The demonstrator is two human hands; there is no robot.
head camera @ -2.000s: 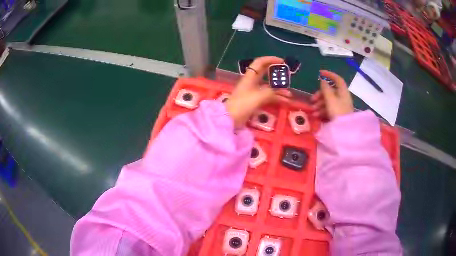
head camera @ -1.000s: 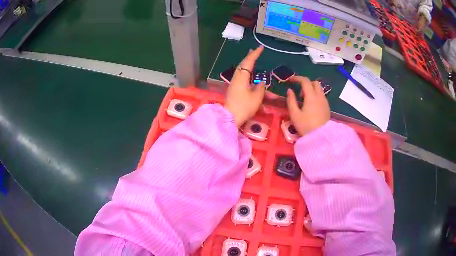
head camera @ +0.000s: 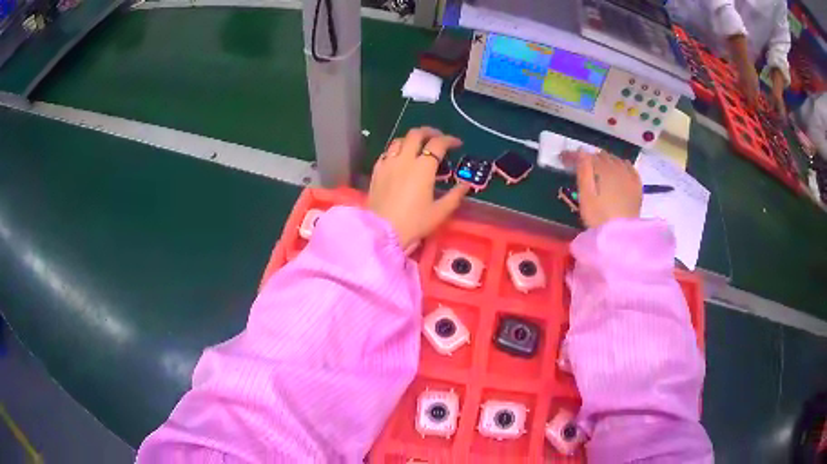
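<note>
Strapless watch units lie on the green bench behind the tray: one with lit icons (head camera: 473, 172), a dark-screened one (head camera: 513, 166) right of it, and one partly hidden by my left hand (head camera: 413, 186). My left hand's fingers are apart, its thumb close to the lit watch. My right hand (head camera: 608, 188) is over another watch (head camera: 569, 197) with a small green spot on its screen; its grip is partly hidden. The red compartment tray (head camera: 481, 381) holds pale watches face down (head camera: 461, 266) and one black watch (head camera: 518, 335).
A bench instrument (head camera: 562, 82) stands at the back, with a small white box (head camera: 553, 149) and white cable in front. A record sheet (head camera: 676, 213) and pen (head camera: 657, 189) lie right of my right hand. A metal post (head camera: 334, 100) stands left. Another person's hands (head camera: 760, 77) show at upper right.
My left hand has moved left, uncovering the lit watch. My right hand has moved right, over the watch near the record sheet. The view has shifted, so the tray sits lower.
</note>
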